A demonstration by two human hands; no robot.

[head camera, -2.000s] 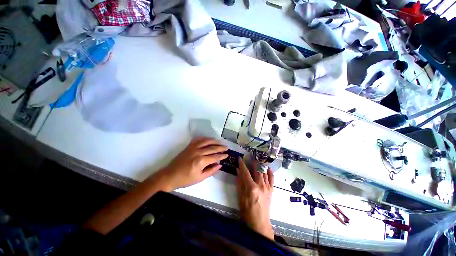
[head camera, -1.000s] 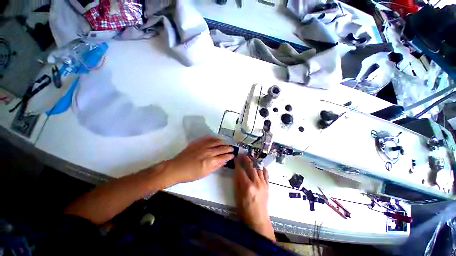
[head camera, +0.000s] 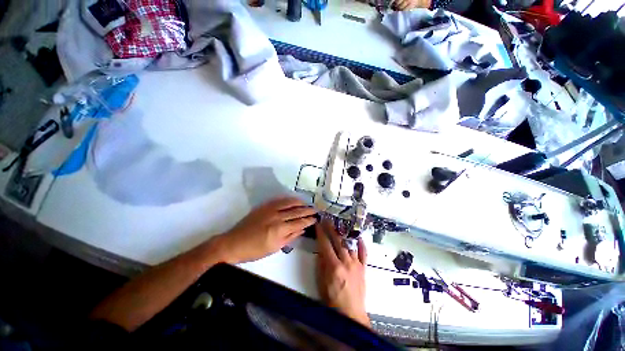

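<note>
A dark label (head camera: 310, 231) lies under the fingers of both hands, just left of the presser foot (head camera: 351, 233) of the white sewing machine (head camera: 418, 199). My left hand (head camera: 277, 226) presses flat on it from the left. My right hand (head camera: 342, 274) lies in front of the needle area, fingers pointing at the presser foot. A light grey cloth piece (head camera: 262, 184) runs from behind my left hand towards the machine. Most of the label and the cloth under the hands is hidden.
A large curved grey panel (head camera: 147, 171) lies left. Red snips (head camera: 460, 295) and tiny dark strips (head camera: 401, 282) lie right of my right hand. Crumpled grey cloth (head camera: 247, 58) and red plaid fabric (head camera: 147, 29) lie at the back. Black-handled scissors (head camera: 38, 140) lie far left. A person's hand (head camera: 413, 3) shows opposite.
The grey cloth piece shows more behind my left hand, and the dark label is more covered by the hands and shifted towards the needle. The whole view has shifted slightly.
</note>
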